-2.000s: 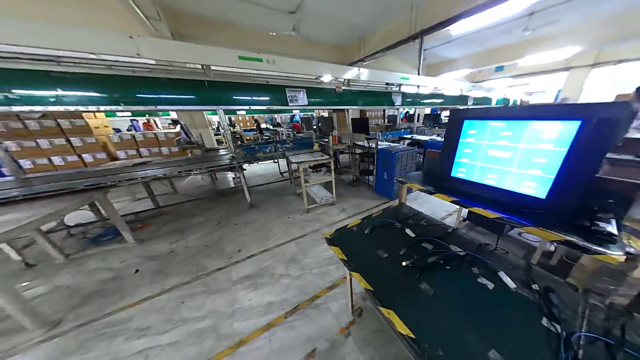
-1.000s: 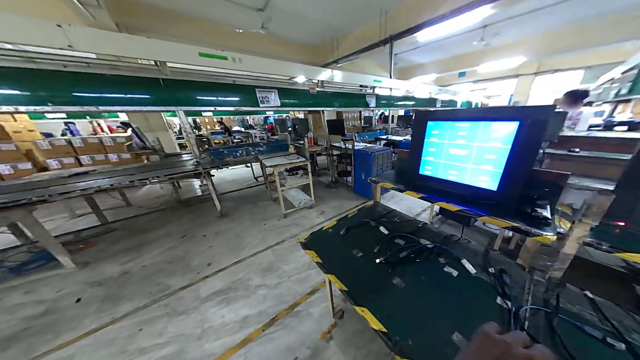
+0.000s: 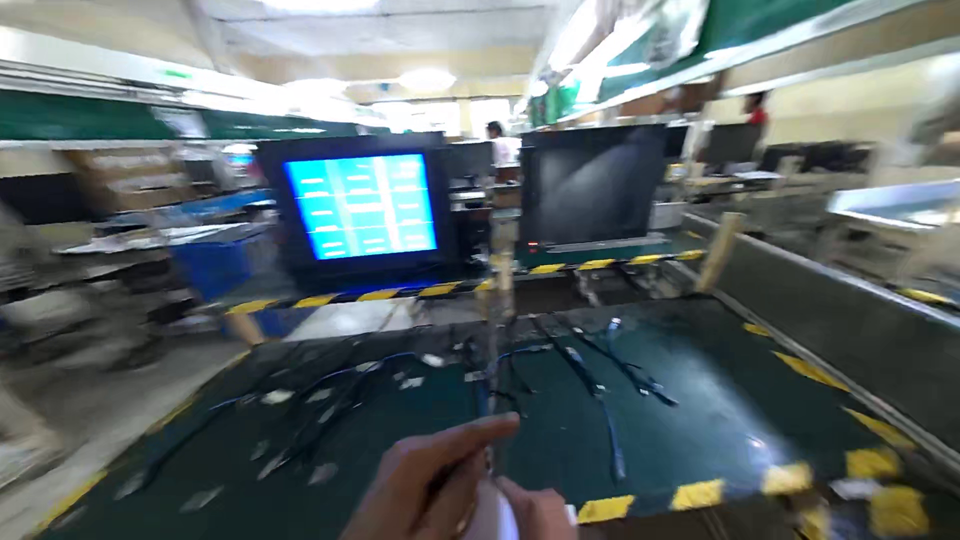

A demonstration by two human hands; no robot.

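Observation:
At the bottom centre, my left hand (image 3: 431,480) reaches over the bench with its index finger stretched to the right. Its other fingers curl against a smooth white object (image 3: 491,517), too blurred and cut off to name. Fingers that look like my right hand (image 3: 536,514) touch or lie close to the object's other side; their grip is mostly hidden. Beyond the hands, dark and blue cables (image 3: 611,435) with connectors lie on the green bench mat (image 3: 705,442). A monitor with a lit blue screen (image 3: 364,206) stands behind, left of a dark-screened monitor (image 3: 592,187).
Yellow-and-black tape (image 3: 697,495) marks the bench edges. A narrow upright post (image 3: 493,360) rises mid-bench. A low grey side panel (image 3: 840,337) runs along the right. A raised shelf edge (image 3: 375,295) fronts the monitors. A blue cabinet (image 3: 214,262) stands left; a person (image 3: 506,146) is far behind.
The view has swung far to the right, bringing in the dark monitor and the bench's right side. No hand shows two seconds ago; one shows at the lower right a second ago.

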